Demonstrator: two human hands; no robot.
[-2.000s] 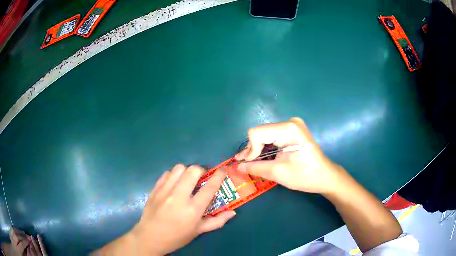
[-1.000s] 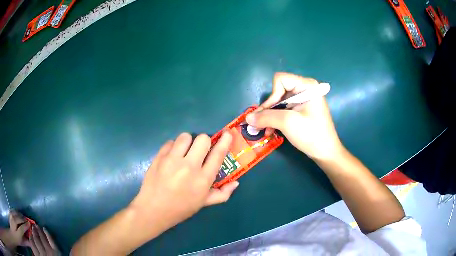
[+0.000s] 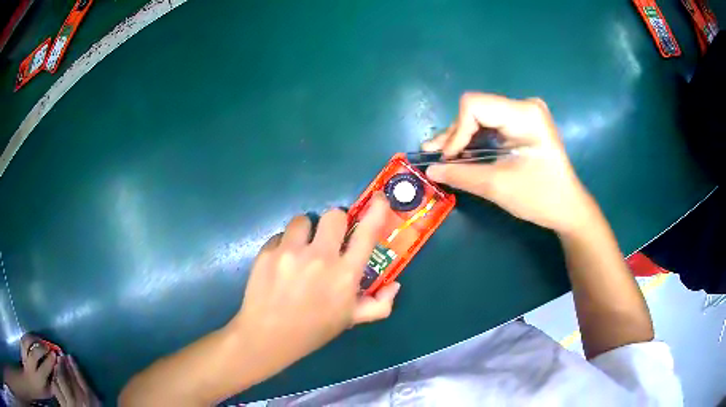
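An orange housing [image 3: 430, 221] lies tilted on the green table in the middle of the view. A black ring speaker [image 3: 404, 192] with a white centre sits at its upper end. A green circuit board [image 3: 381, 259] shows at the lower end, partly hidden by my left fingers. A thin yellowish strip runs between them. My left hand [image 3: 310, 274] holds the housing's lower end and left side, one fingertip beside the speaker. My right hand [image 3: 509, 163] holds tweezers [image 3: 470, 156], their dark tips at the housing's upper rim.
Two orange units [image 3: 62, 44] lie beyond the pale strip [image 3: 87, 60] at the upper left. More orange units [image 3: 659, 30] lie at the upper right. Another person's hands [image 3: 49, 372] are at the lower left edge. A dark-clothed shape [image 3: 702, 159] is at the right edge.
My right hand and the tweezers have moved off the speaker, up and right to the upper rim. The speaker's white centre is now uncovered. The housing has turned steeper.
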